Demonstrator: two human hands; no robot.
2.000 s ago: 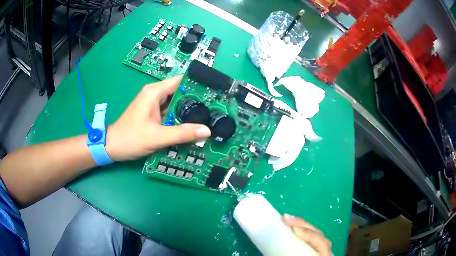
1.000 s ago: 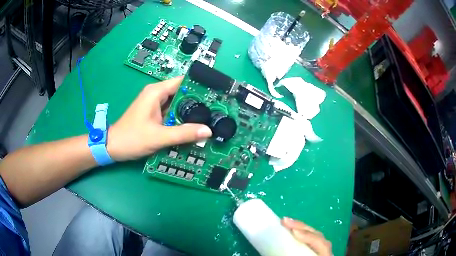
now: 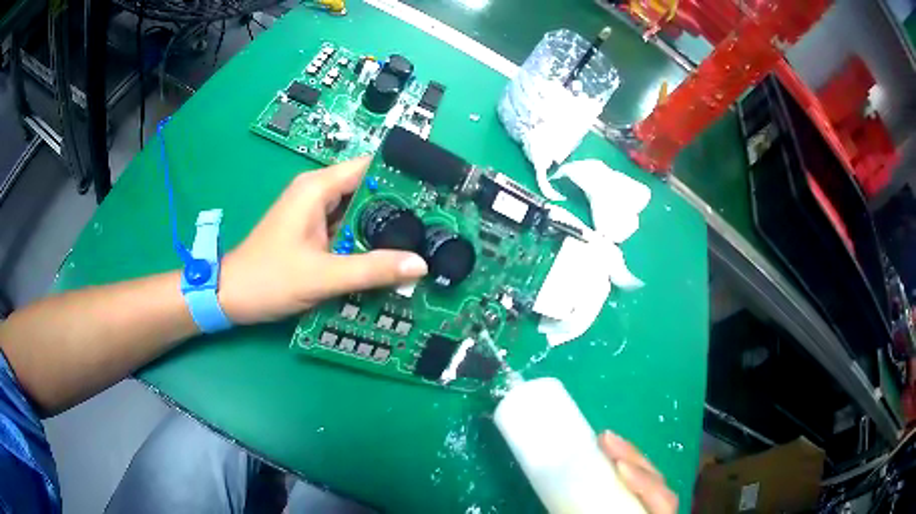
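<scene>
My left hand (image 3: 311, 251) grips the near green circuit board (image 3: 402, 316) by its left side, the thumb against two round black components (image 3: 427, 244). My right hand (image 3: 638, 477), partly cut off by the bottom edge, holds a thick white glue dispenser (image 3: 552, 432). Its thin tip points up-left over the board's lower right part, near small parts; contact cannot be told. A white glue strip (image 3: 457, 359) lies across the flat black chips (image 3: 437, 356) at the board's near edge.
A second green board (image 3: 326, 105) lies behind. A crinkled clear cup (image 3: 562, 90) with a dark stick stands at the back, crumpled white paper (image 3: 608, 201) beside it. A red-wrapped post (image 3: 693, 100) rises at the right. White smears mark the green mat (image 3: 341, 432).
The dispenser has moved right, and its tip has moved up-right from the black chips to the small parts beside them. The left hand and the board have hardly moved.
</scene>
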